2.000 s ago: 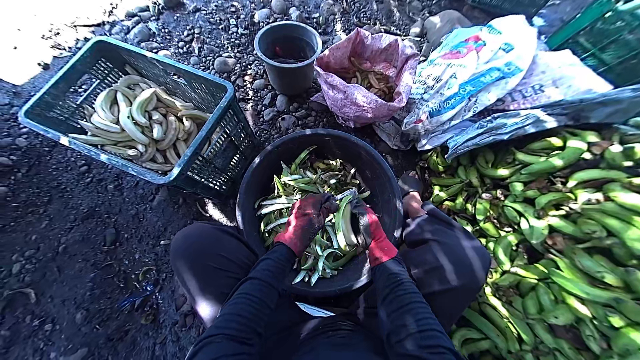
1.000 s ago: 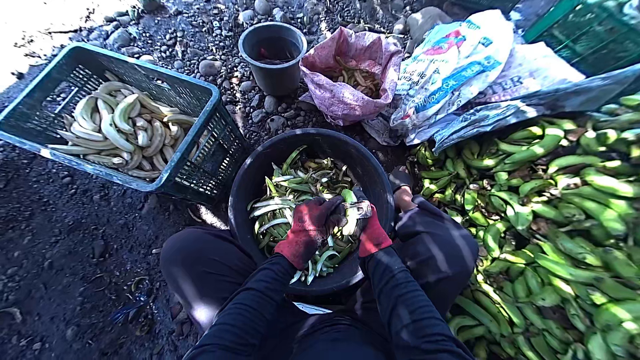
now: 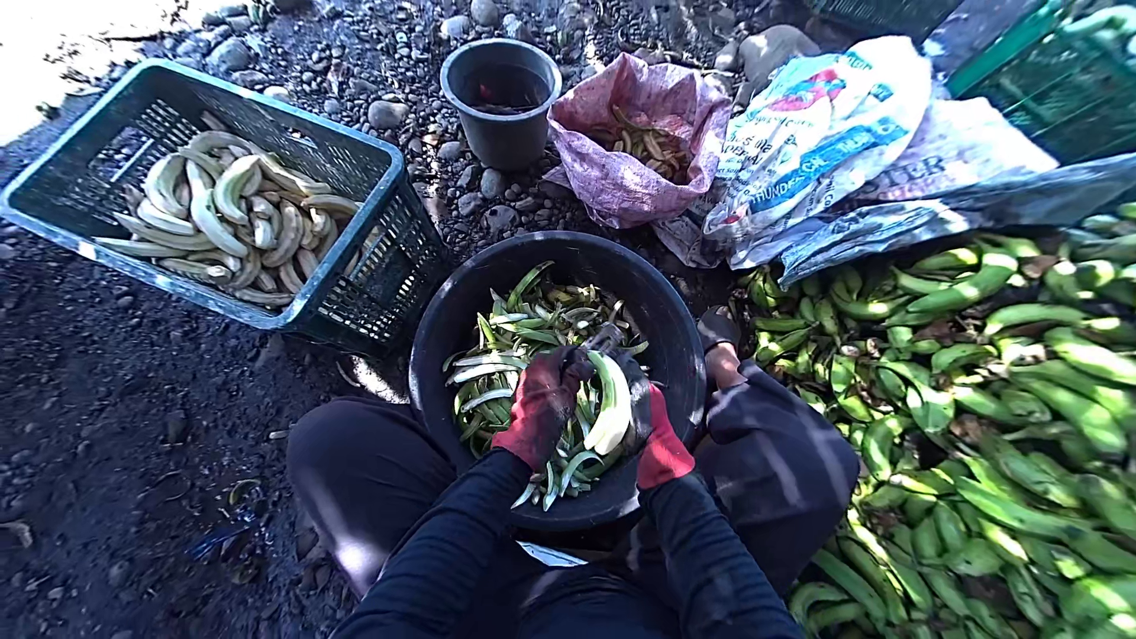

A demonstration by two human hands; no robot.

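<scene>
Between my hands, over a round black basin (image 3: 689, 355), is a mostly peeled green banana (image 3: 611, 406), pale and upright in the view. My left hand (image 3: 543, 404), in a red and dark glove, has its curled fingers at the banana's upper end. From the right, my right hand (image 3: 652, 430), gloved alike, grips the banana's side. A small dark, greyish object (image 3: 605, 339) shows by the fingertips; its kind is unclear. Green and whitish banana peels (image 3: 497, 355) lie in the basin below. Peeled bananas (image 3: 231, 209) fill part of a dark green plastic crate (image 3: 355, 266) at left.
Many unpeeled green bananas (image 3: 1003, 426) are piled at right. Beyond the basin stand a grey bucket (image 3: 501, 124) with dark contents and a pink woven sack (image 3: 612, 182) holding scraps. Printed plastic sacks (image 3: 825, 133) lie beside it. Another green crate (image 3: 1047, 89) is at upper right.
The pale peeled face of the banana now shows broadly between my hands; one second ago my left hand mostly covered that spot. Both hands have stayed over the basin.
</scene>
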